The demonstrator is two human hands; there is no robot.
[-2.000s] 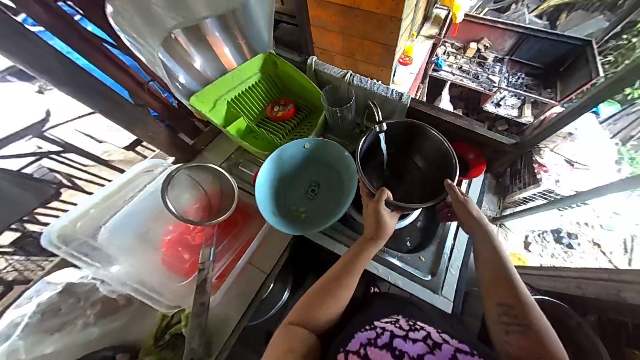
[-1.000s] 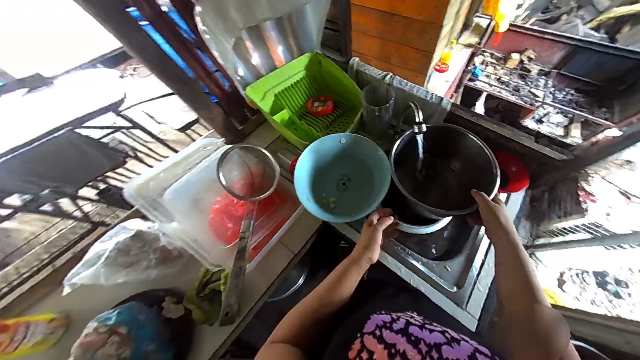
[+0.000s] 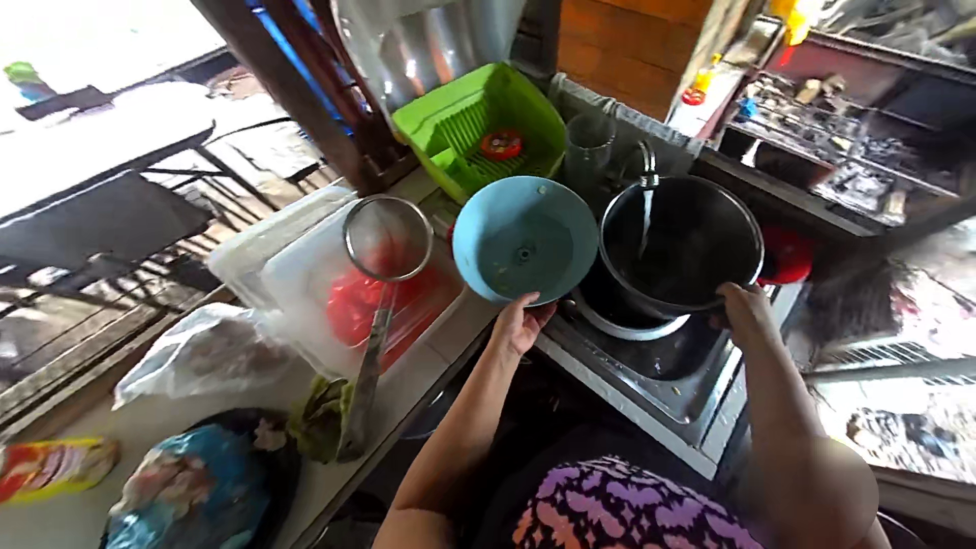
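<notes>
My right hand (image 3: 743,309) grips the near right rim of a dark metal pot (image 3: 686,244), which is tilted under the faucet (image 3: 648,164) while water runs into it. My left hand (image 3: 522,328) holds the near rim of a light blue bowl (image 3: 526,236), its thumb on the edge and its fingers partly hidden. A few small bits lie in the bowl. Beneath the pot another round vessel (image 3: 633,332) with a pale rim sits in the stainless steel sink (image 3: 679,396).
A green dish rack (image 3: 438,114) and a clear glass (image 3: 591,145) stand behind the bowl. Leftward are a long-handled strainer (image 3: 366,374) over a plastic container (image 3: 290,282), a green cloth (image 3: 316,423), and plastic bags (image 3: 198,354). A charcoal grill (image 3: 854,145) is at upper right.
My left hand has let go of the pot and moved left to the blue bowl's rim. My right hand stays on the pot. The view has shifted left.
</notes>
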